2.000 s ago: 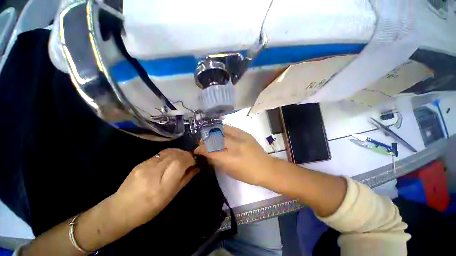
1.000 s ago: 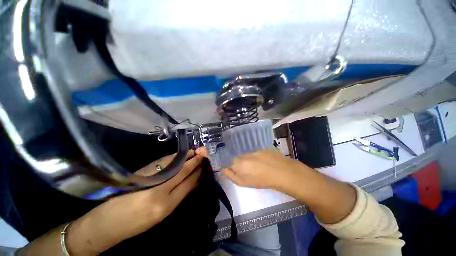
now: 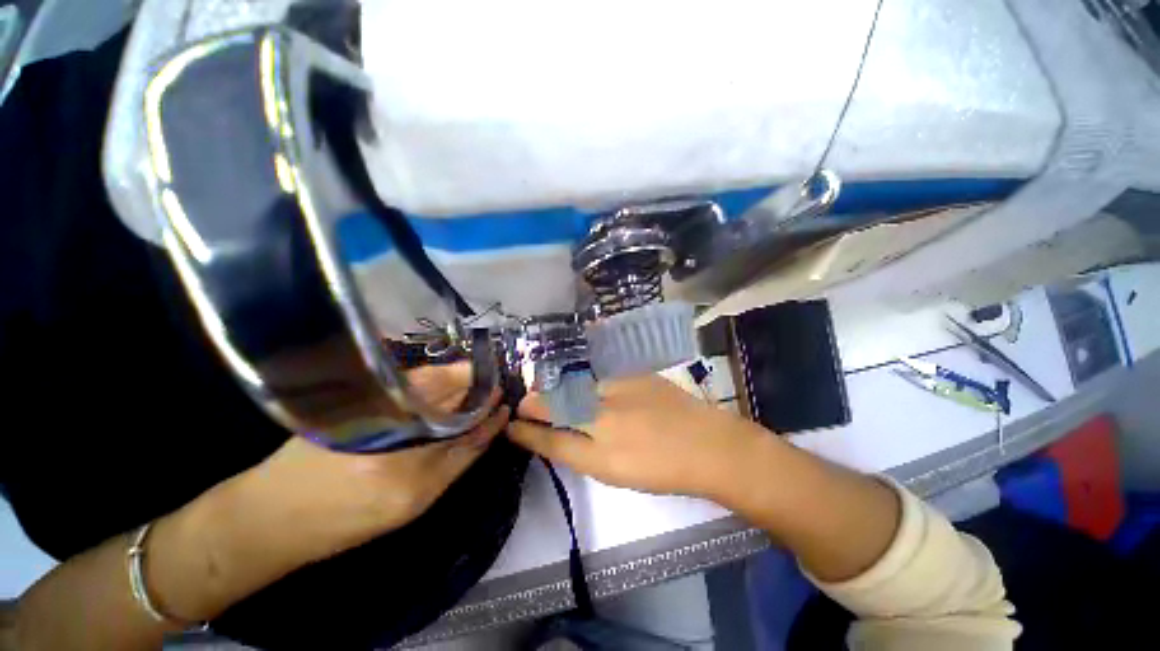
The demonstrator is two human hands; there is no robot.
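Note:
A large black garment piece [image 3: 121,369] spreads left of and below the machine head. My left hand [image 3: 394,458] lies on it beside the presser foot area [image 3: 541,350], its fingers partly hidden behind the shiny metal take-up cover [image 3: 255,242]. Its fingertips pinch the black cloth at the needle area. My right hand [image 3: 630,432] meets it there from the right, fingertips on the cloth edge below the grey ribbed piece [image 3: 642,340]. A narrow black strip [image 3: 570,534] trails from there over the table's front edge. The needle itself is hidden.
The white sewing machine head [image 3: 712,102] with a blue stripe fills the top. A smartphone [image 3: 791,366] lies under the arm, with thread snips [image 3: 954,385] and a thin metal tool [image 3: 999,356] to its right. A measuring scale [image 3: 687,556] runs along the front edge.
The view has shifted, so the metal cover looks smaller than a second ago. Both hands remain at the needle area. The right fingertips have moved left to the cloth edge, and the trailing strip hangs straighter.

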